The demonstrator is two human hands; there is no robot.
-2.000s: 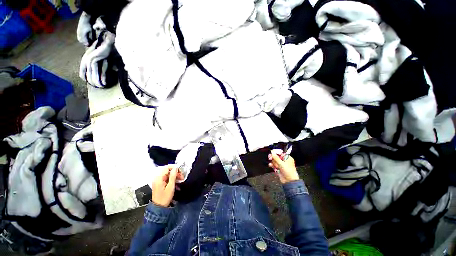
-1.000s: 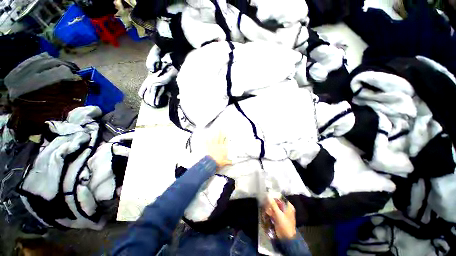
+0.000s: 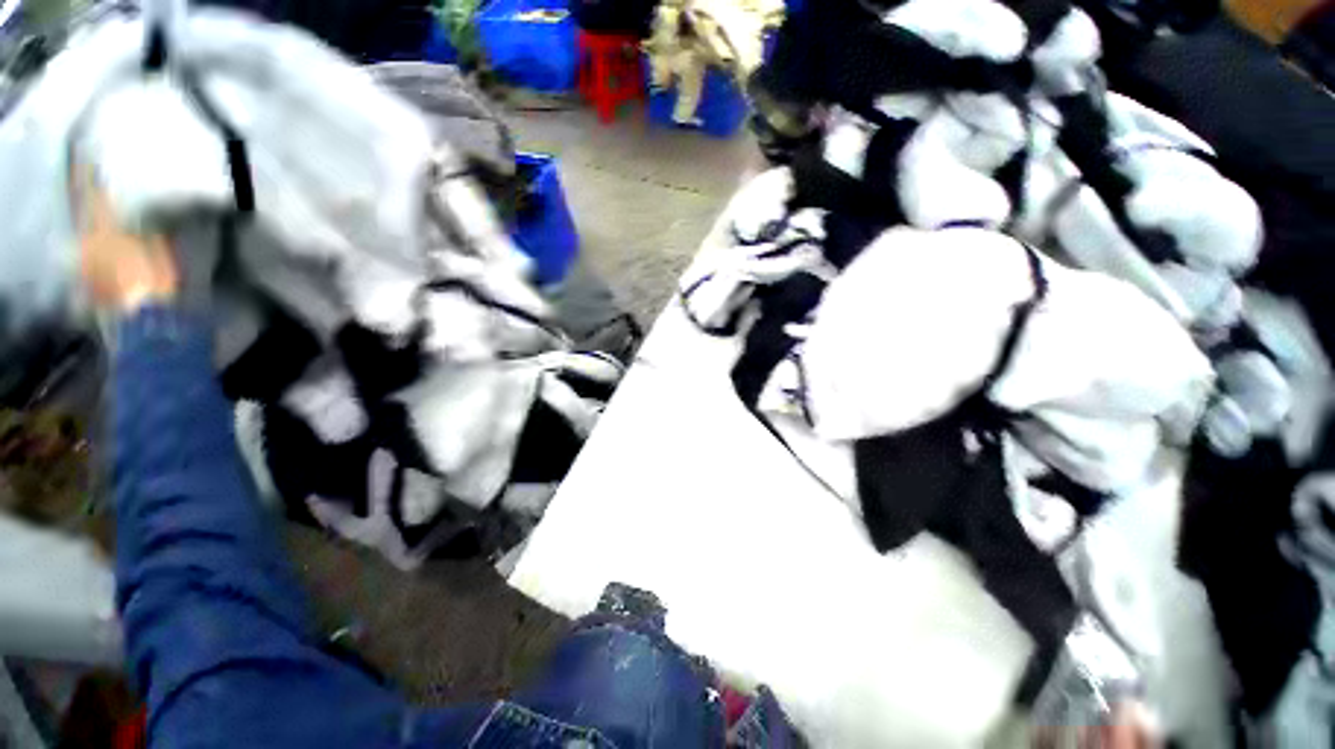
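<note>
My left hand (image 3: 129,264) is far out at the left, blurred, gripping a white fleece-lined jacket (image 3: 330,161) with black seam lines, which spreads over the upper left. Its fingers are partly hidden by the fleece. My right hand (image 3: 1124,727) is blurred and cut off by the bottom edge at the right; its grip cannot be made out. A shiny clear strip (image 3: 1095,659) shows just above it. Another white fleece jacket with black panels (image 3: 922,329) lies bunched on the white table (image 3: 761,549).
More white and black garments (image 3: 476,417) are heaped left of the table. Blue crates (image 3: 545,220), a red stool-like object (image 3: 612,73) and cream cloth (image 3: 706,51) stand beyond on the grey floor. A small dark block (image 3: 633,603) is at the table's near edge. Dark garments lie at the right.
The view has swung left. My left hand has moved from the table to the far left with a jacket. The spread jacket is gone from the table's near part. My right hand is now mostly out of view.
</note>
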